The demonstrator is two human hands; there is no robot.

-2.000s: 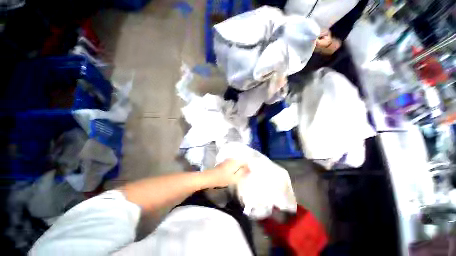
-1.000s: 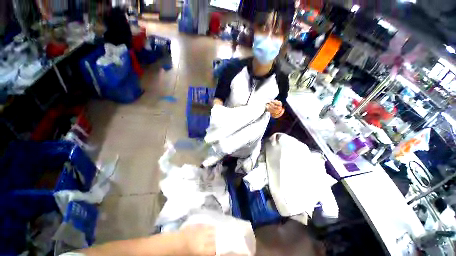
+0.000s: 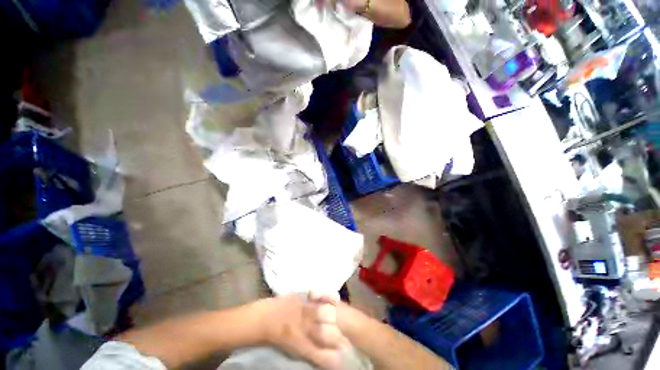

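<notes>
My left hand (image 3: 293,327) and my right hand (image 3: 334,315) meet at the bottom centre, overlapping and blurred. Their fingers are bent together; whether they grip cloth is hidden. A white cloth piece (image 3: 307,247) lies just beyond them, touching or nearly touching the fingertips. More white pieces (image 3: 250,162) are heaped behind it, over the side of a blue crate (image 3: 334,191). A larger beige-white cloth heap (image 3: 427,119) hangs over another blue crate (image 3: 374,173) to the right.
A person's hand (image 3: 373,9) holds pale cloth (image 3: 289,43) at the top. A red stool (image 3: 423,278) and an empty-looking blue crate (image 3: 477,321) stand at right, beside a white machine table (image 3: 532,170). Blue crates with cloth (image 3: 105,235) stand at left on the tiled floor.
The view has tilted down. My right hand has come in beside my left. The white piece that was in my left hand's grip now seems to lie beyond the hands.
</notes>
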